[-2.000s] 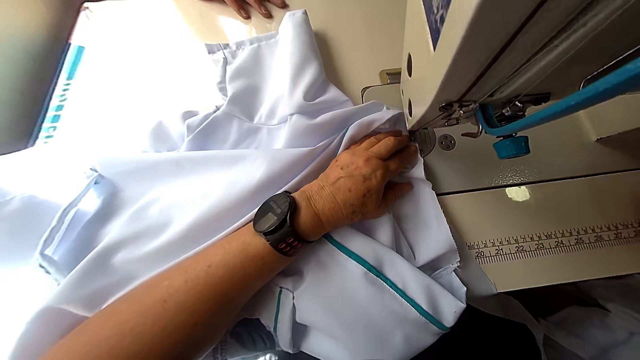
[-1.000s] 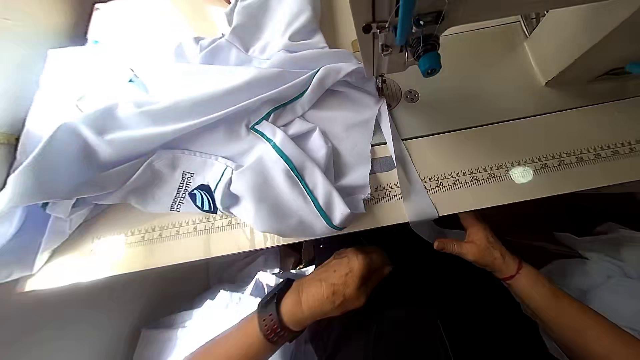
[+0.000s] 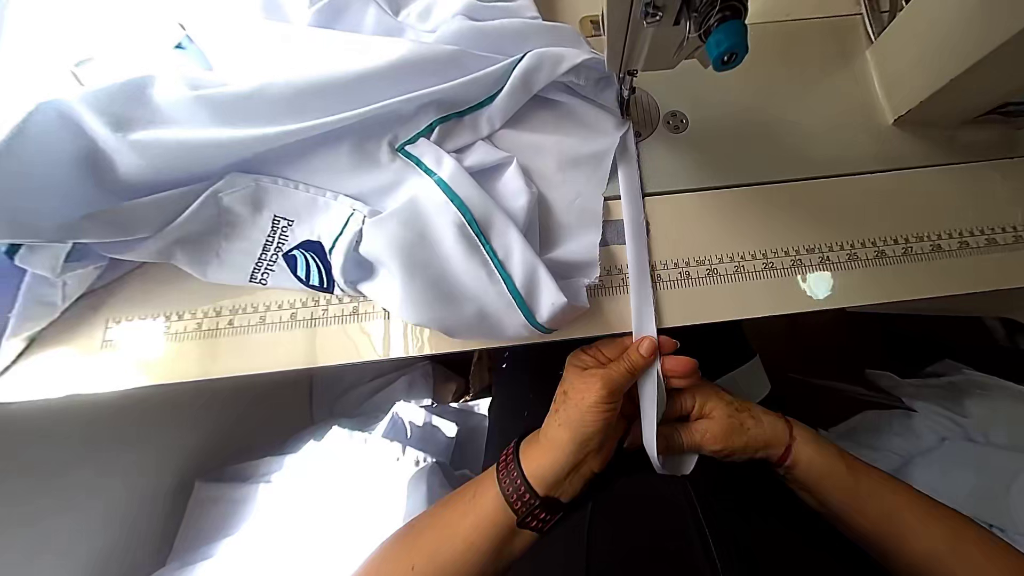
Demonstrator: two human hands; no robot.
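A narrow white fabric strip (image 3: 634,240) runs from beneath the sewing machine's presser foot (image 3: 627,92) down over the table edge. My left hand (image 3: 596,400) pinches it between thumb and fingers just below that edge. Right beside it, my right hand (image 3: 712,420) holds the strip's lower part, which loops under the fingers; some fingertips are hidden behind it. A white garment (image 3: 496,184) with green piping and an embroidered emblem lies bunched left of the needle. Its raw edge reaches the presser foot beside the strip.
A printed measuring scale (image 3: 744,268) runs along the front of the sewing table (image 3: 880,192). The machine's body (image 3: 952,56) stands at the upper right. White cloth (image 3: 320,488) hangs or lies below the table at left, and more white fabric (image 3: 936,440) is at lower right.
My left hand has left the garment, where it lay two seconds ago, and now grips the strip below the table edge. My right hand, apart from the left one second ago, is now beside it.
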